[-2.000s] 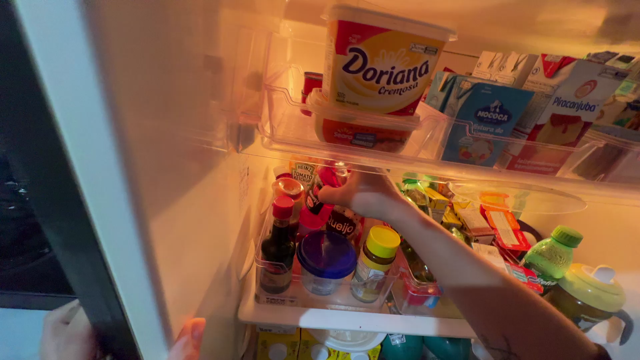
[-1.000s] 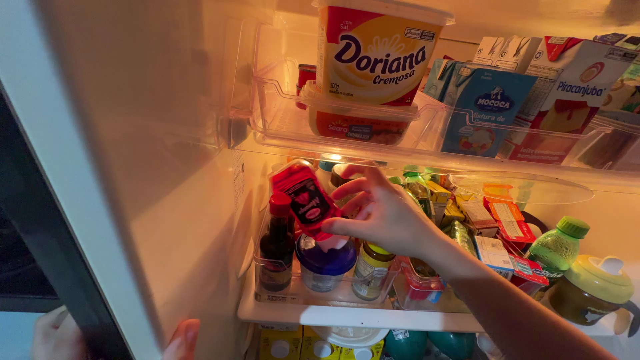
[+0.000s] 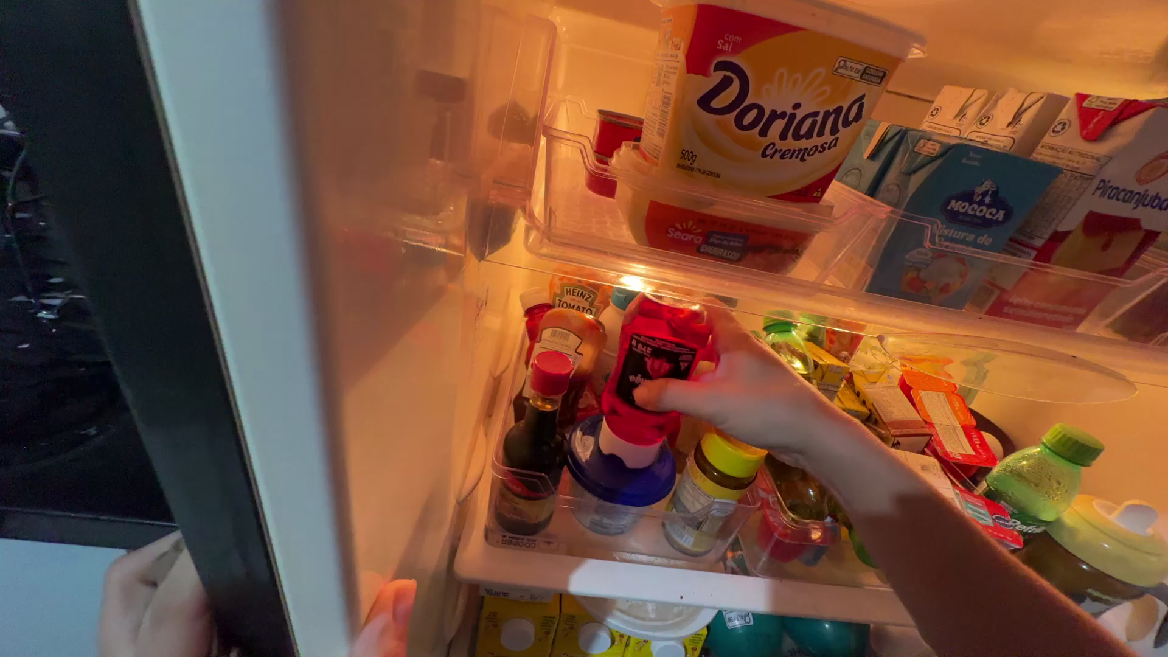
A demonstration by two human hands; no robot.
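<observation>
My right hand (image 3: 739, 388) grips a red squeeze bottle (image 3: 655, 360) with a black label, its white cap pointing down just above a blue-lidded jar (image 3: 622, 479). Left of it stands a dark sauce bottle with a red cap (image 3: 531, 465); behind are Heinz bottles (image 3: 570, 338). A yellow-capped jar (image 3: 714, 493) stands right of the blue-lidded one, in the same clear bin (image 3: 584, 538). At the lower left, my left hand (image 3: 155, 598) is wrapped around the edge of the refrigerator door (image 3: 301, 438), fingertips showing on its inner side.
Above hangs a clear tray (image 3: 730, 251) with a Doriana margarine tub (image 3: 766, 100) and cartons (image 3: 967, 214). Right of the bin are small packets (image 3: 949, 420), a green bottle (image 3: 1045, 474) and a yellow-lidded container (image 3: 1109, 547). Yellow cartons (image 3: 516, 625) sit below the shelf edge (image 3: 693, 589).
The red bottle, tilted over the bin a second ago, now stands more upright, cap down, and my right hand has closed around its side. My left hand stays on the door.
</observation>
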